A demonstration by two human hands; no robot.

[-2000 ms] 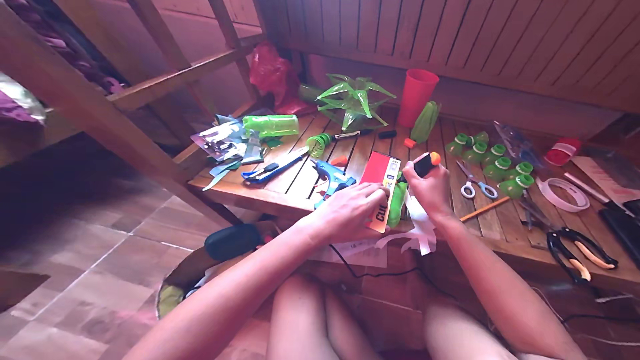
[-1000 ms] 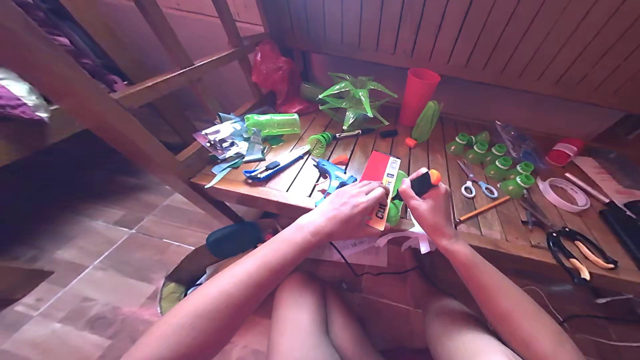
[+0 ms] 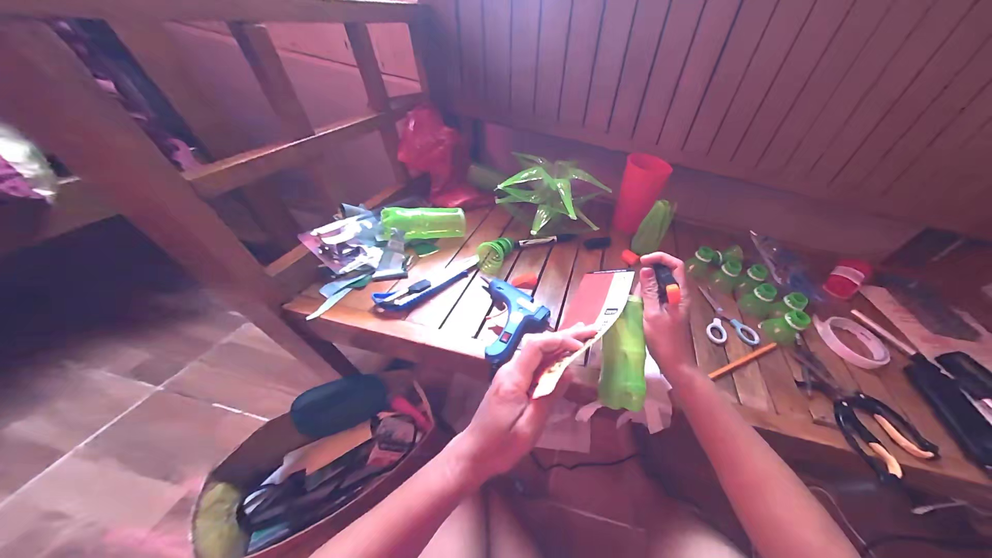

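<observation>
My left hand (image 3: 523,387) grips the lower end of a thin red, white and yellow printed card (image 3: 597,298), which is tilted up off the bench. Just right of the card, a green plastic bottle piece (image 3: 624,364) lies at the bench's front edge, over white strips (image 3: 659,399). My right hand (image 3: 663,310) is closed around a black marker-like tool (image 3: 665,283) with an orange end, beside the top of the bottle piece. A blue glue gun (image 3: 515,318) rests left of the card. Scissors (image 3: 728,324) and a pencil (image 3: 742,361) lie to the right.
The slatted wooden bench (image 3: 457,329) bears a blue utility knife (image 3: 426,287), a green star-shaped plastic piece (image 3: 550,194), a red cup (image 3: 642,194), several green bottle tops (image 3: 756,283), a tape roll (image 3: 852,342) and pliers (image 3: 883,434). A filled basket (image 3: 213,465) stands below at the left.
The card has been lifted and tilted away from the green bottle piece, which now shows more fully. My right hand has moved up from the bottle piece's side.
</observation>
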